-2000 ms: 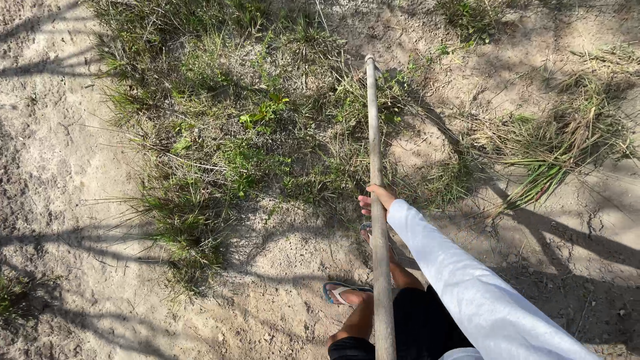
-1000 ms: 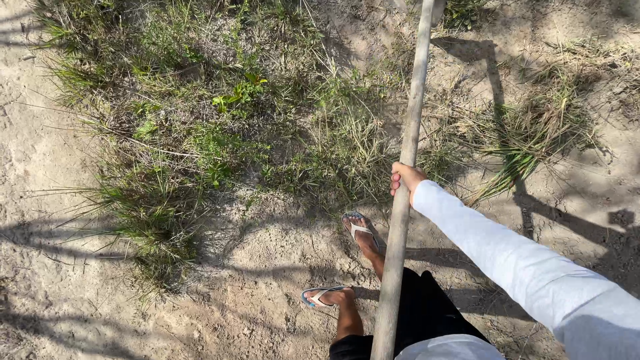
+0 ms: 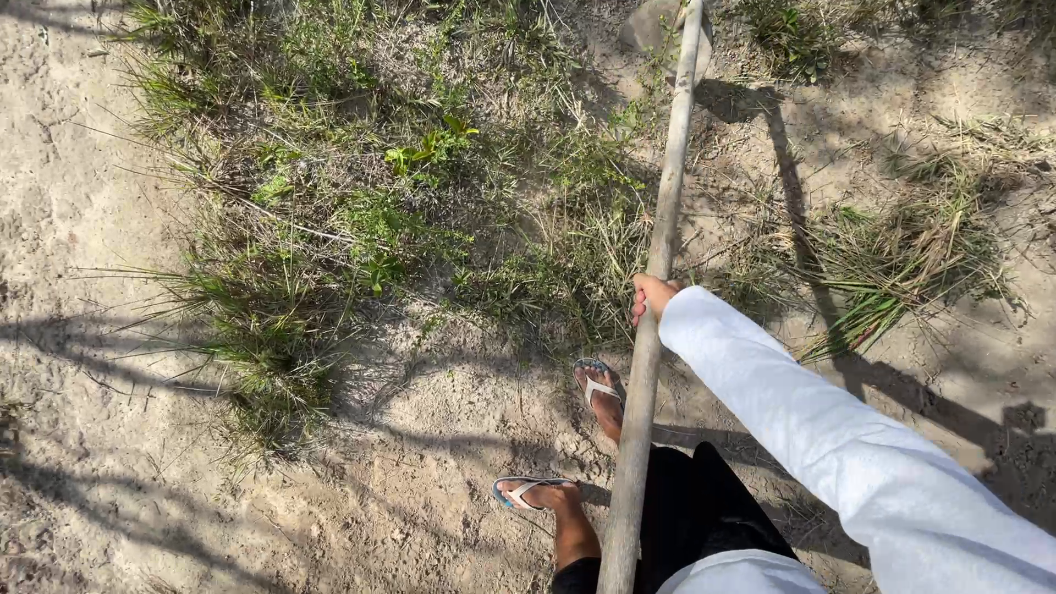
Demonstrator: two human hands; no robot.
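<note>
My right hand [image 3: 653, 297], in a long white sleeve, is closed around the middle of a long wooden tool handle [image 3: 635, 429]. The handle slants from the bottom edge up to the top right. At its far end, near the top edge, is a rounded grey blade [image 3: 652, 29], like a hoe's, partly cut off by the frame. Its shadow falls on the soil to the right. My left hand is out of view. The near end of the handle is hidden below the frame.
Green grass and weeds [image 3: 396, 223] cover the ground left of the handle. A heap of loose long grass [image 3: 899, 264] lies on dry soil at the right. My feet, in thong sandals [image 3: 532, 492], stand left of the handle. Pale bare soil [image 3: 74, 206] runs down the left side.
The handle has gone from nearly upright in view to slanting right, and its far part has moved up and right. My right hand's fingers, looser two seconds ago, have closed around it.
</note>
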